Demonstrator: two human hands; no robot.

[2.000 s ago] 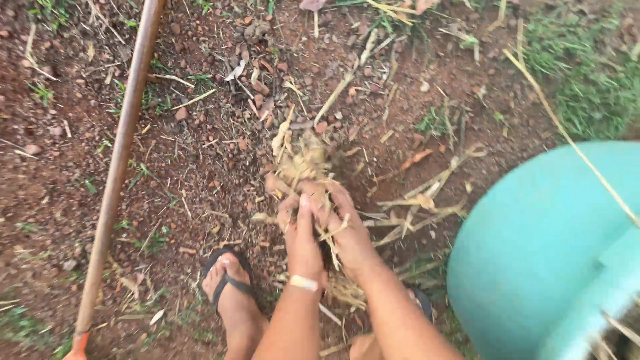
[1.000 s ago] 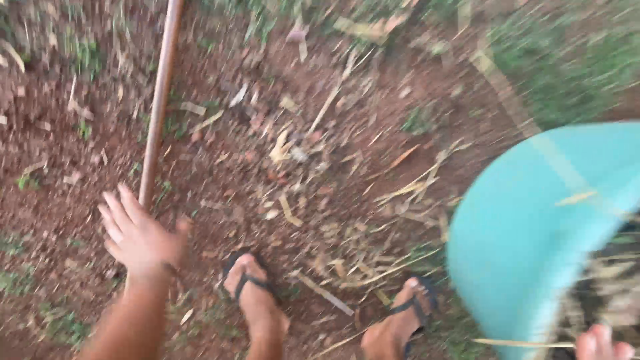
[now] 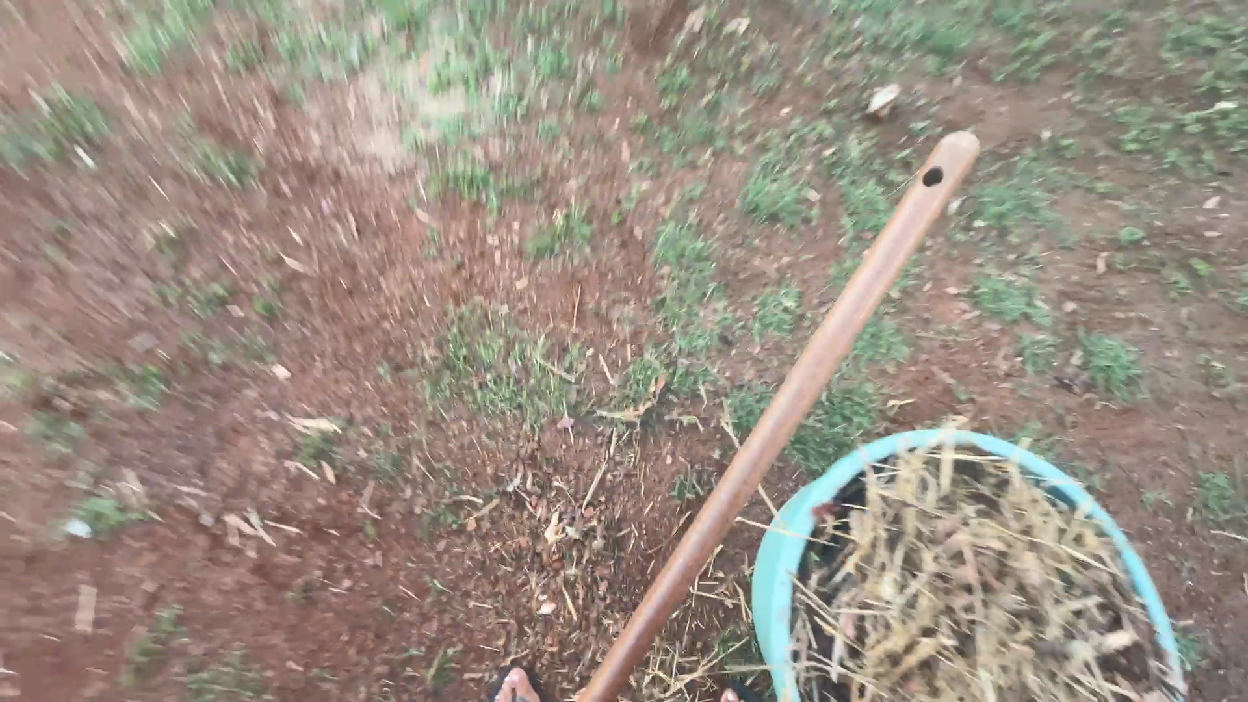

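Note:
A long brown wooden tool handle (image 3: pixel 780 419), with a hole near its rounded end, slants from the bottom middle up to the right. Its lower end runs out of the frame, so the tool's head is hidden. Neither of my hands is in view, and what they hold cannot be seen. At the lower right stands a turquoise plastic tub (image 3: pixel 780 565), filled with dry straw and plant stalks (image 3: pixel 965 575). The handle passes just left of the tub.
Reddish soil with grass tufts (image 3: pixel 507 370) and scattered dry bits spreads around. Loose straw (image 3: pixel 673 673) lies left of the tub. Toes of my sandalled feet (image 3: pixel 517 682) show at the bottom edge. A pale dry leaf (image 3: pixel 883 99) lies near the top.
Both hands, together over dry stalks and later apart, have left the view. The wooden handle, earlier at the left, now slants beside the tub. The view has moved and shows more ground ahead.

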